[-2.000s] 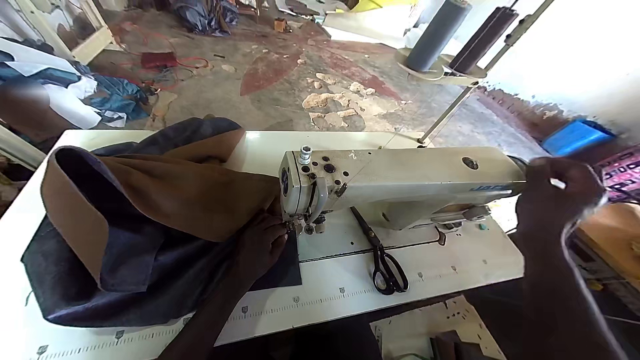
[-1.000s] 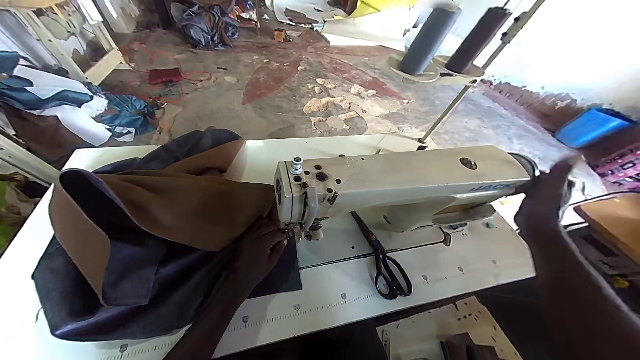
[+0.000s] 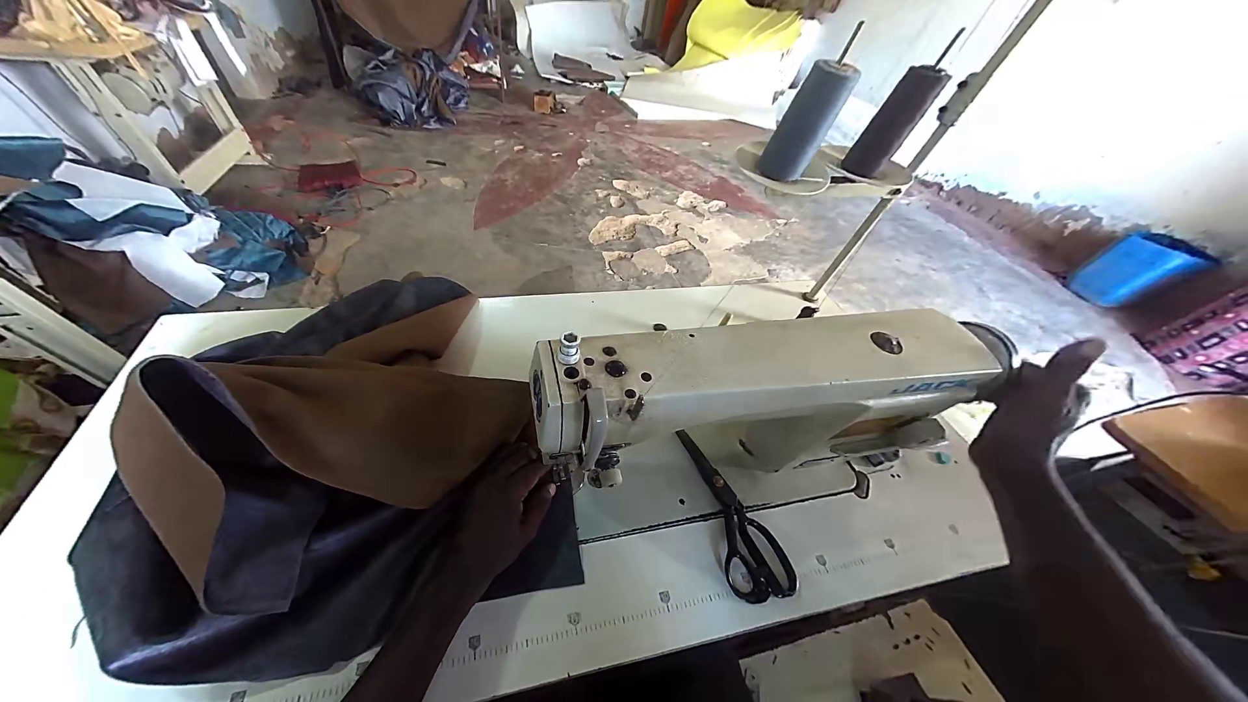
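A cream Jack sewing machine (image 3: 780, 366) stands on a white table. My left hand (image 3: 507, 502) lies on the dark and brown fabric (image 3: 370, 419) beside the needle area, its fingertips close to the presser foot; whether they pinch the cloth cannot be told. The fabric is bunched and folded over the table's left part. At the machine's right end, my right hand (image 3: 1024, 409) rests against the handwheel (image 3: 990, 356), thumb raised. Black-handled scissors (image 3: 746, 536) lie on the machine bed, to the right of the needle.
Two thread cones, grey (image 3: 811, 122) and dark (image 3: 895, 122), stand on a thread stand behind the machine. A ruler scale runs along the table's front edge (image 3: 624, 619). A blue bin (image 3: 1141, 268) is by the right wall. Cloth scraps (image 3: 146, 229) lie at the left.
My right hand has shifted its pose on the handwheel, and its thumb is now raised. My left hand stays by the needle, and the scissors have not moved on the bed.
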